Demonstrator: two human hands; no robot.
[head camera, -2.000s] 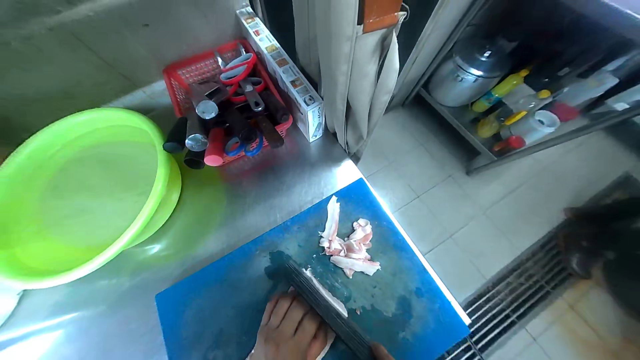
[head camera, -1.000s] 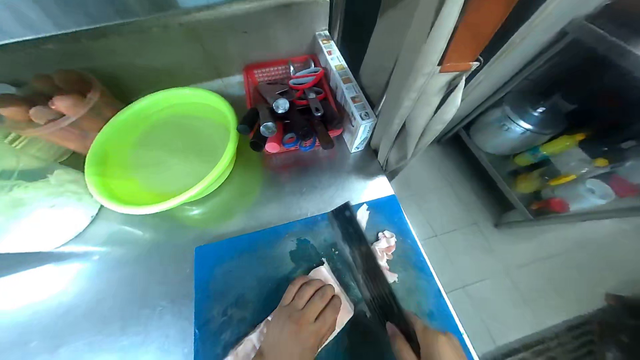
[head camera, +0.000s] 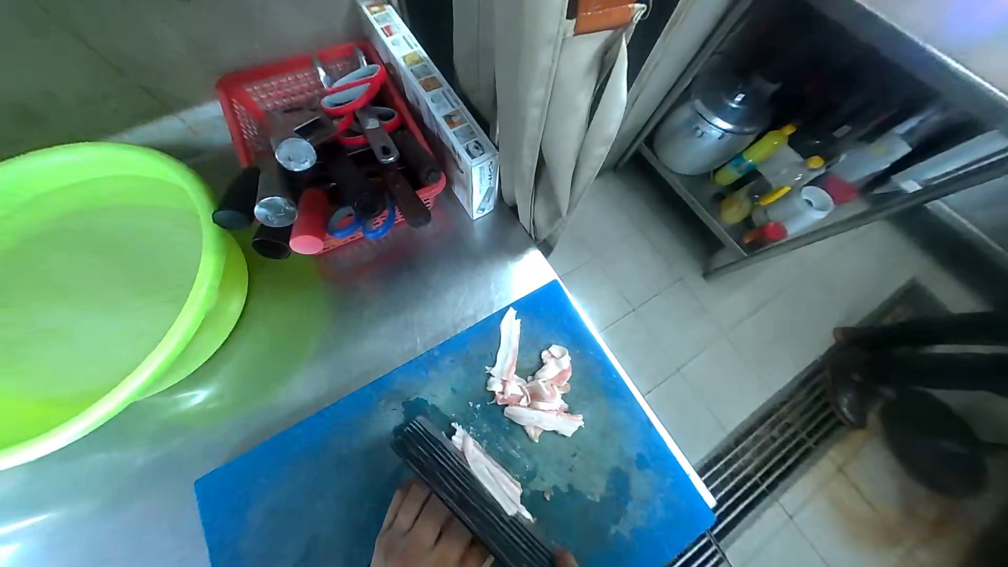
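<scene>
A dark knife blade (head camera: 472, 496), blurred by motion, lies along a pale slice of meat (head camera: 492, 472) on the blue cutting board (head camera: 299, 472). At the bottom edge my right hand (head camera: 564, 557) shows only a fingertip or so at the near end of the knife, its grip mostly out of frame. On the blade's left side my left hand (head camera: 429, 529) has its fingers bent close to the blade, over meat that is largely hidden. Several cut pieces of pale pink meat (head camera: 539, 394) are heaped on the board beyond the blade.
A green plastic basin (head camera: 189, 315) stands at the left. Behind the board are a red basket (head camera: 268, 94) of scissors and dark-handled tools and a long printed box (head camera: 441, 110). Beyond the metal counter's right edge are a tiled floor, a drain grate (head camera: 756, 472) and a shelf with a pot (head camera: 701, 134).
The knife has moved from beside the heaped meat to close by my left hand, and a slice now lies along its blade. The view has shifted since one second ago.
</scene>
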